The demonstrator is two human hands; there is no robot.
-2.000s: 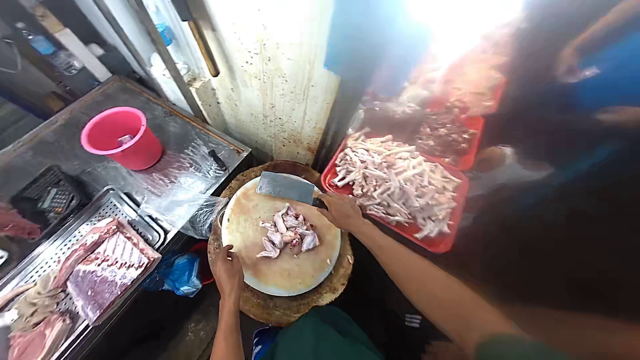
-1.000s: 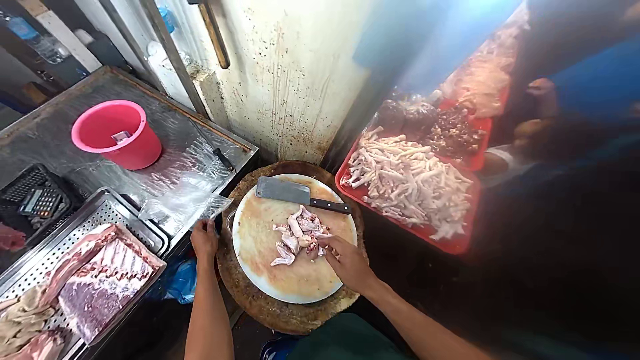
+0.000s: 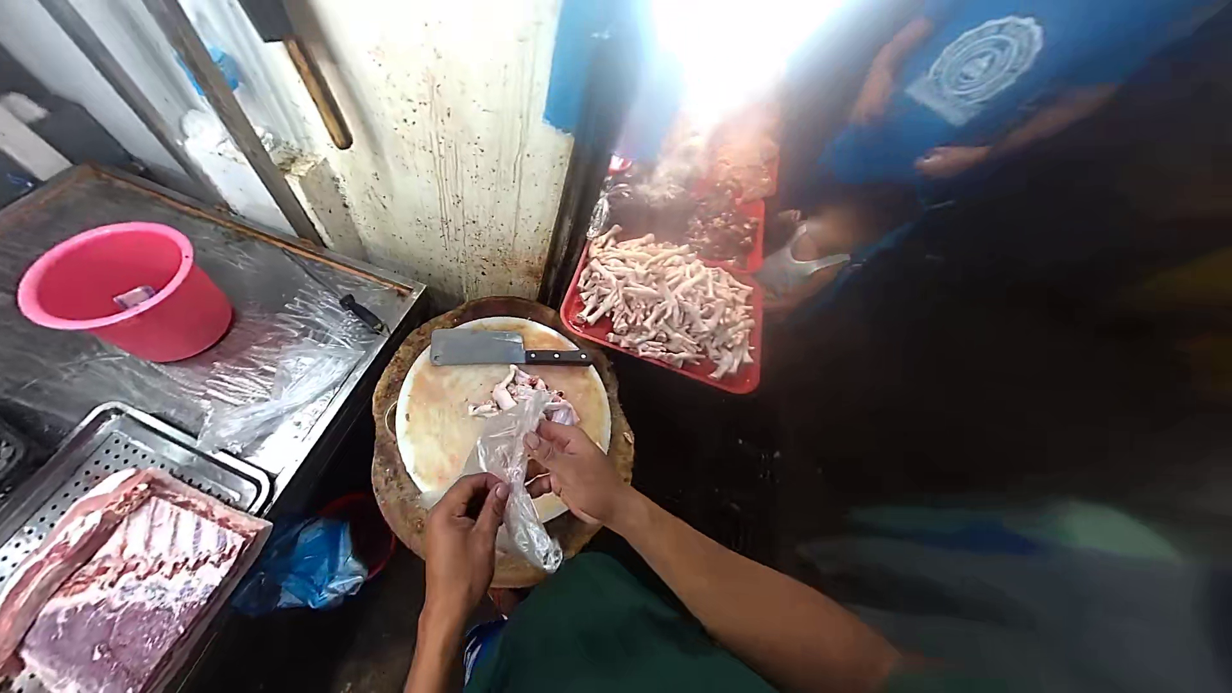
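My left hand and my right hand pinch a clear plastic bag between them, above the near part of a round white cutting board. Cut raw chicken pieces lie on the board just beyond the bag, which partly hides them. A cleaver rests flat across the far side of the board, its black handle pointing right. Under the board is a round wooden chopping block.
Red trays of chicken feet stand at the right, with a person in blue behind. On the metal table at left are a pink bucket, clear plastic bags, a knife and a perforated tray with a rib slab.
My right hand has let go of the cleaver, which now lies on the board. Both hands have come together over the board with a clear bag, and the left has moved in from the table side.
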